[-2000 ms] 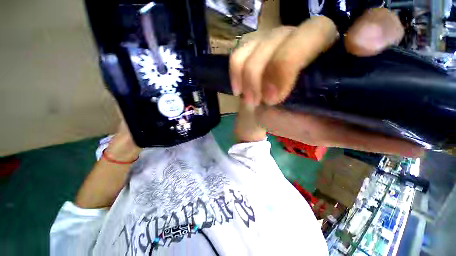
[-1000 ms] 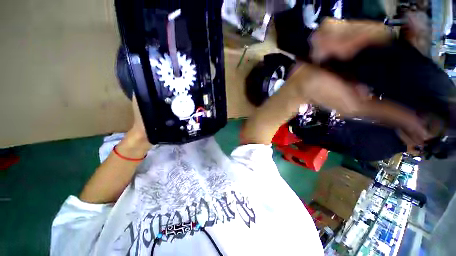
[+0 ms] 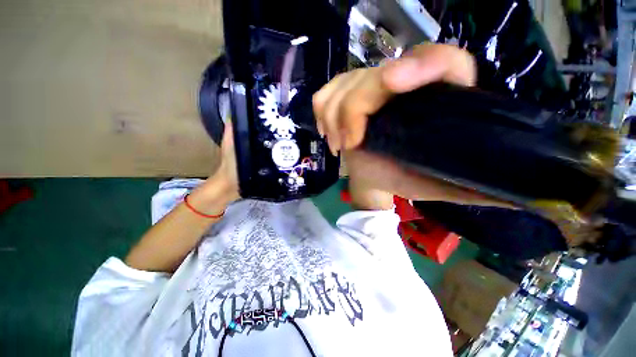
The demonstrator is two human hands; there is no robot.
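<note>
A black housing (image 3: 244, 150) stands open towards me at the upper centre. Inside it are a white toothed gear (image 3: 272, 111), a pale ribbon cable (image 3: 287, 66), a silver-white disc (image 3: 285, 154) and thin red and white wires (image 3: 305, 165). My left hand (image 3: 229, 164) holds the housing's left side; its fingers are mostly hidden behind it. A black round base (image 3: 211, 97) shows behind. My right hand (image 3: 390, 87) is closed around a thick black power screwdriver (image 3: 481, 139), lying across the housing's right edge. Its working end beside the gear is dark, so contact cannot be told.
A tan board (image 3: 111, 90) is at the upper left. Another person in dark clothing (image 3: 519, 49) is at the upper right. A red plastic stool (image 3: 436, 240) and a cardboard box (image 3: 471, 293) are right of my body. A line of small parts (image 3: 523, 321) is at the lower right.
The housing has moved right in view. My right hand, blurred and away to the right one second ago, is back at the housing's right edge with the screwdriver across it.
</note>
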